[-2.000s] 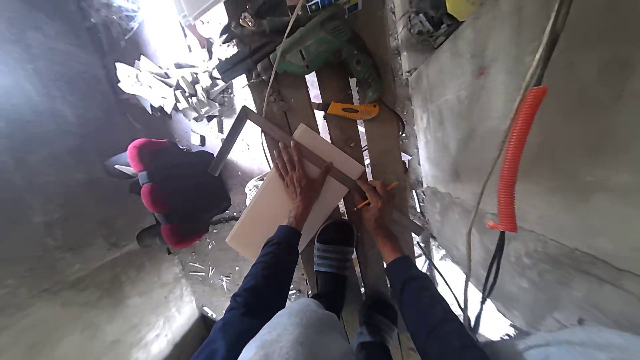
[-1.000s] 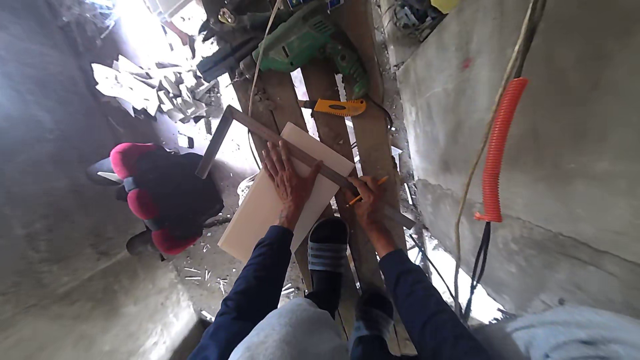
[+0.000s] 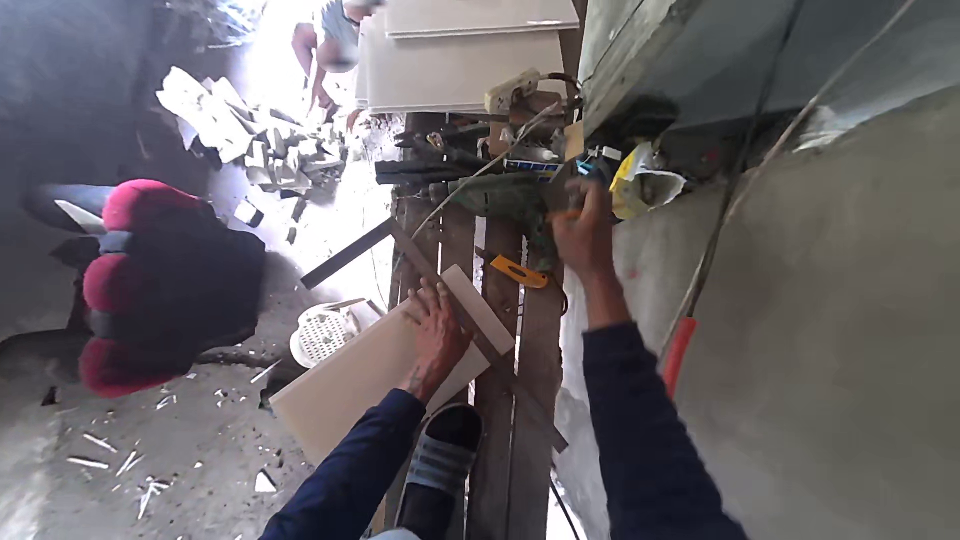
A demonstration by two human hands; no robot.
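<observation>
My left hand (image 3: 439, 337) lies flat on a pale board or tile (image 3: 345, 382) and presses a metal framing square (image 3: 416, 255) down across it. The square's short arm juts out past the board to the upper left. My right hand (image 3: 585, 232) is raised over the far right of the wooden slats, its fingers closed around a small orange thing (image 3: 566, 215), blurred and partly hidden. Beside that hand lies a green power drill (image 3: 495, 195). A yellow-handled utility knife (image 3: 519, 271) rests on the slats between the drill and the board.
Wooden slats (image 3: 491, 450) run beneath my foot. Pale panels (image 3: 465, 71) are stacked at the far end. Another person (image 3: 336, 37) is at the upper left, near broken pieces (image 3: 277, 150). A pink-and-black bag-like thing (image 3: 172, 285) and a white perforated stool (image 3: 322, 335) are left; a concrete wall (image 3: 840, 315) is right.
My right hand has left the edge of the board, where it held a pencil-like thing, and moved up beside the drill. My left hand stays on the square. The view has shifted toward the far end.
</observation>
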